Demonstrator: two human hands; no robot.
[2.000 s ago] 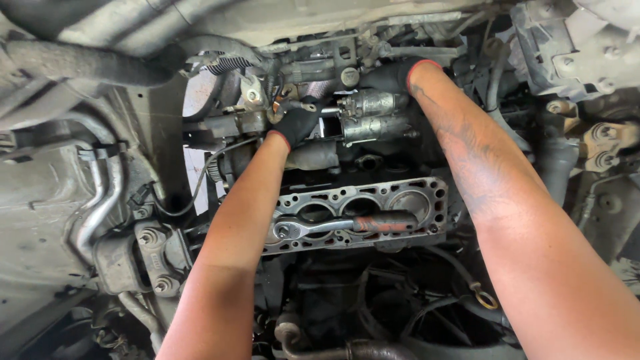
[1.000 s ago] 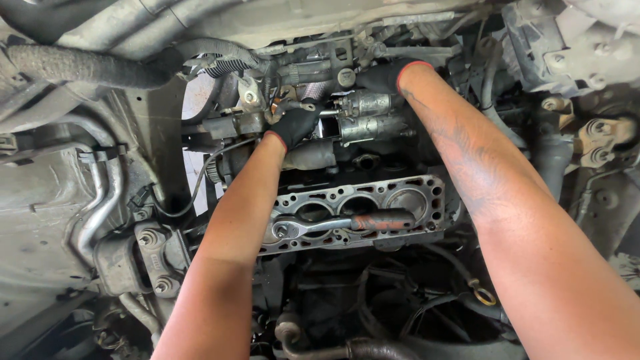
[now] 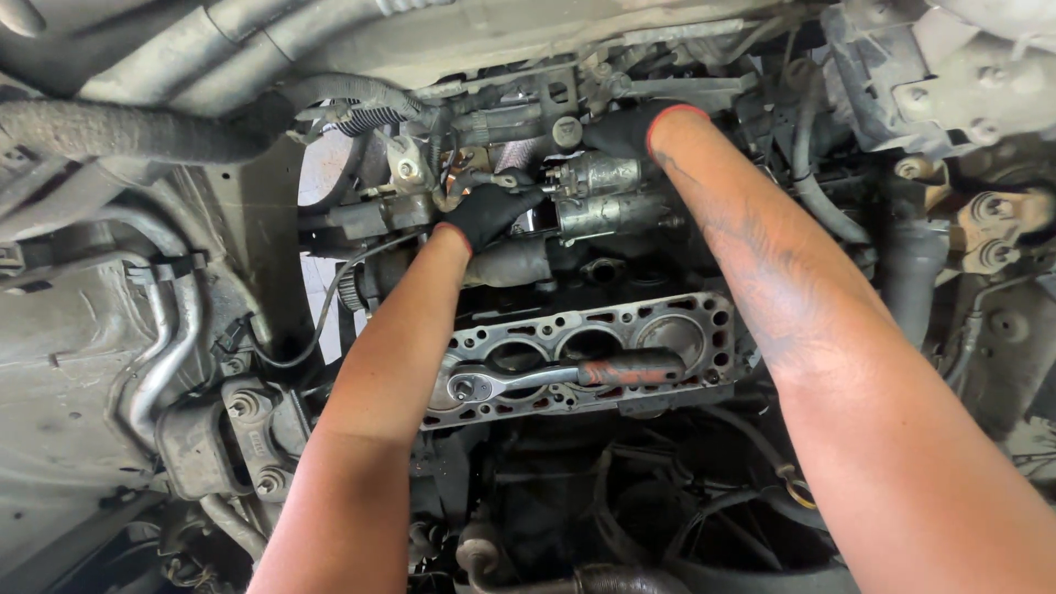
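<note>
My left hand (image 3: 492,216), in a black glove with a red cuff, is at the terminal end of a metal starter motor (image 3: 615,196), by a cable with a metal end (image 3: 491,178). Its fingertips are partly hidden, so its grip cannot be told. My right hand (image 3: 620,132), gloved alike, reaches behind the starter motor's upper side; its fingers are out of sight among the parts. Below both hands, a ratchet (image 3: 528,377) with a red and black handle lies across the bare top of the engine block (image 3: 709,318), over the cylinder bores.
An engine mount (image 3: 247,437) stands at the lower left. Thick hoses (image 3: 140,132) run along the upper left, metal pipes (image 3: 177,330) below them. A bracket with bolts (image 3: 1002,223) is at the right. A dipstick-like ring (image 3: 799,488) and dark hoses lie below the block.
</note>
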